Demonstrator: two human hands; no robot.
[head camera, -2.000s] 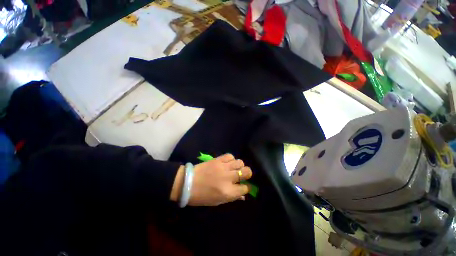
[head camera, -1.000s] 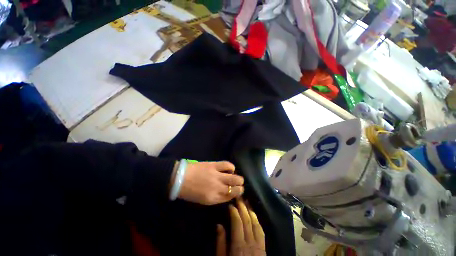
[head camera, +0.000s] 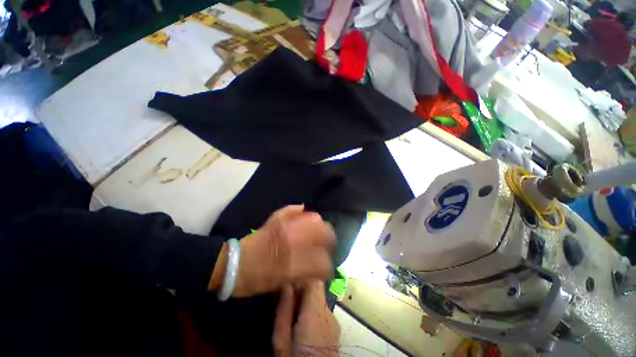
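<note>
A black cut panel (head camera: 293, 104) lies spread on the white table, its upper part flat and its lower part running under my hands. My left hand (head camera: 289, 251), with a pale bracelet at the wrist, is blurred and closed on the black fabric near the machine. My right hand (head camera: 307, 324) is just below it, touching it, cut off by the bottom edge; what its fingers hold is hidden. A bit of green strip (head camera: 338, 284) shows right of my hands. The off-white sewing machine head (head camera: 453, 230) stands to the right.
Grey and red pieces (head camera: 390, 52) are heaped at the far table edge, beside an orange and green bag (head camera: 446, 117). Yellow thread (head camera: 533, 202) loops on the machine head. Brown tape patches the worn white table (head camera: 104, 90). A blue and white cone (head camera: 614, 209) stands behind the machine.
My right hand has come in from the bottom edge. My left hand has shifted left and slightly up with the lower fabric, uncovering the machine bed. The green strip now shows right of my hands.
</note>
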